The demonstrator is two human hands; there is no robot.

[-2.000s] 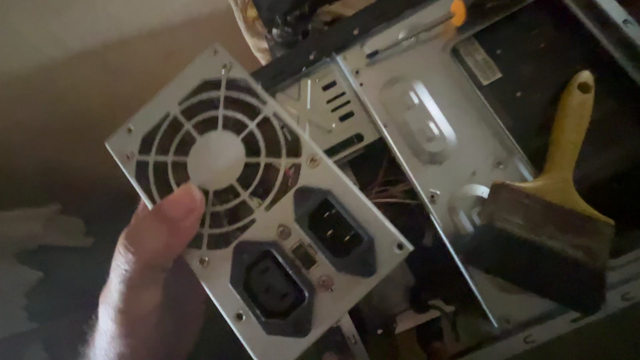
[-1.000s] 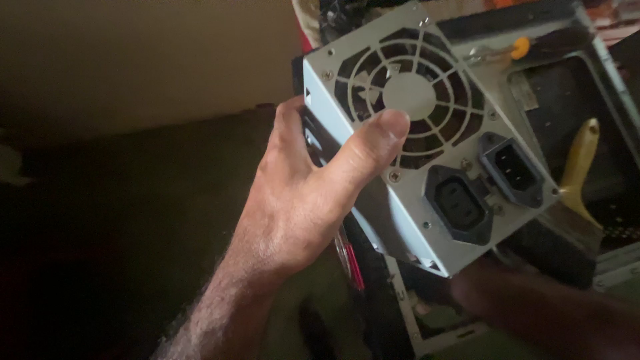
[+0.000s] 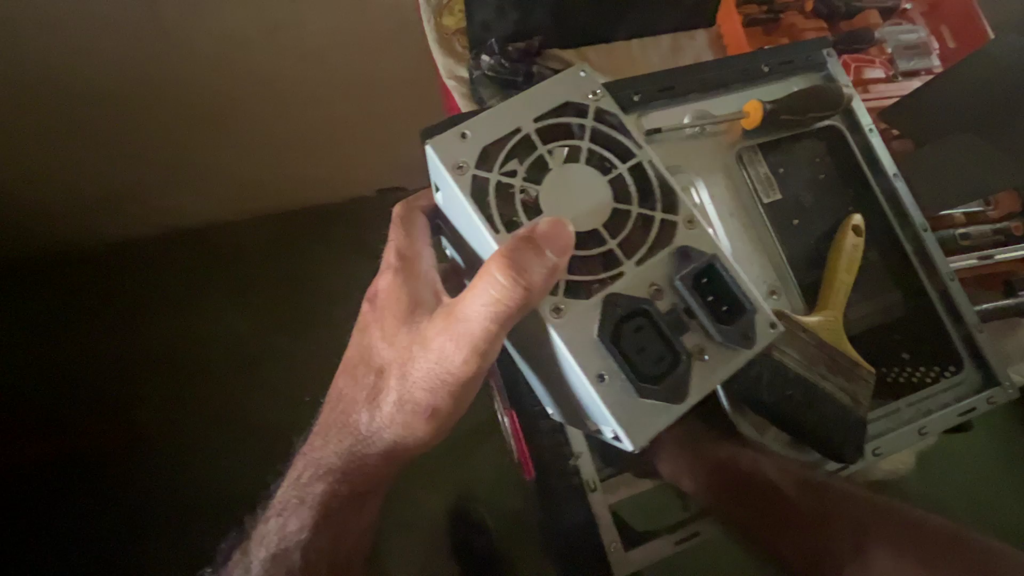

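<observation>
My left hand (image 3: 432, 336) grips a metal computer power supply unit (image 3: 640, 424) by its left side, thumb across the round fan grille. Two dark power sockets face me below the grille. My right hand (image 3: 688, 456) reaches in under the unit's lower edge; its fingers are hidden behind it, so I cannot tell what it touches. Behind lies an open computer case (image 3: 944, 264). On the case rest a paintbrush (image 3: 840, 296) with a yellow handle and dark bristles, and a screwdriver (image 3: 752, 114) with a black and orange handle.
An orange-red tool tray (image 3: 960, 32) with several tools stands at the top right, partly behind a dark panel (image 3: 968, 120). More tools lie along the right edge. A red strip or cable (image 3: 518, 444) shows beside the case, left of my right hand.
My right forearm, out of view two seconds ago, now reaches beneath the power supply. More of the unit's left side and of my left hand shows. The view has shifted.
</observation>
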